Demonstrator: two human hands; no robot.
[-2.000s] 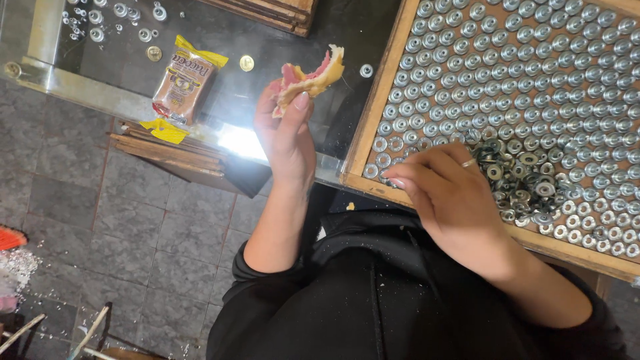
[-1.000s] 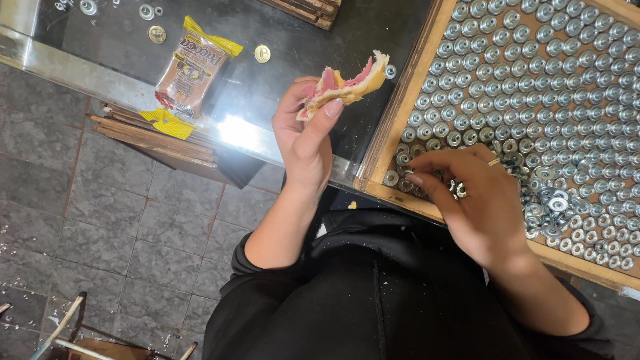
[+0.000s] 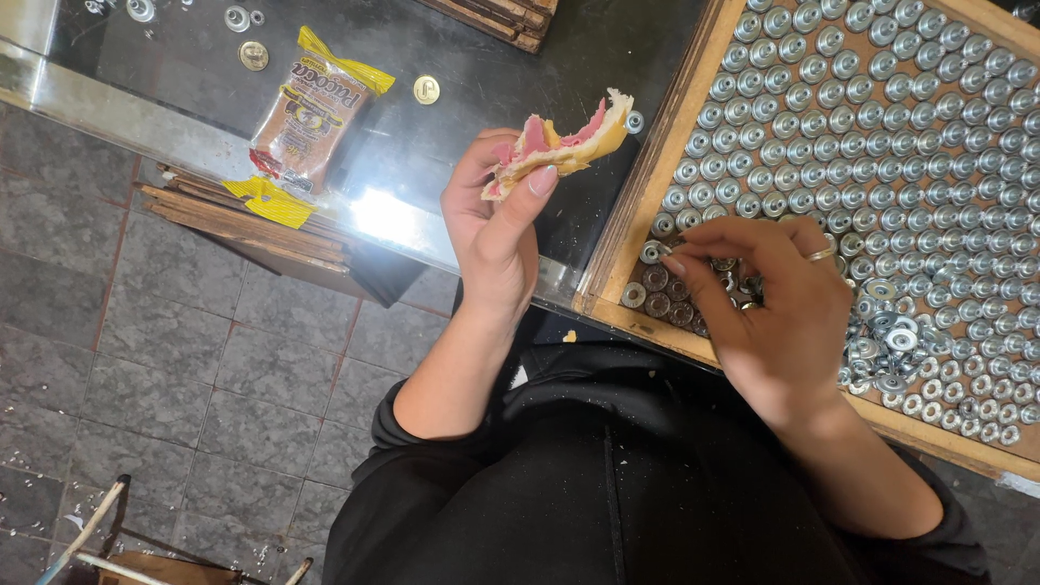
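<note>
A bitten sandwich with a pink filling (image 3: 561, 150) is held up by my left hand (image 3: 504, 219), over the edge of the dark glass tabletop. On the right lies a wood-framed tray (image 3: 630, 317) filled with rows of round metal buttons (image 3: 812, 122). My right hand (image 3: 772, 309) is over its near left corner, with thumb and forefinger pinched on a small metal button (image 3: 653, 252). Darker metal buttons (image 3: 656, 304) lie beneath and beside these fingers. A loose heap of metal pieces (image 3: 886, 337) is right of the hand, partly hidden by it.
A wrapped paçoca snack (image 3: 309, 122) lies at the tabletop's left edge. Nearby are a gold-coloured round button (image 3: 426, 89) and several loose metal pieces (image 3: 237, 18). Stacked wooden boards (image 3: 244, 223) sit below that edge, and others (image 3: 520, 20) at the top. A chair frame (image 3: 89, 520) stands lower left.
My right hand stays around the tray's near left corner, its fingers shifting among the buttons. More of the heap beside it shows than two seconds ago. The sandwich remains in my left hand.
</note>
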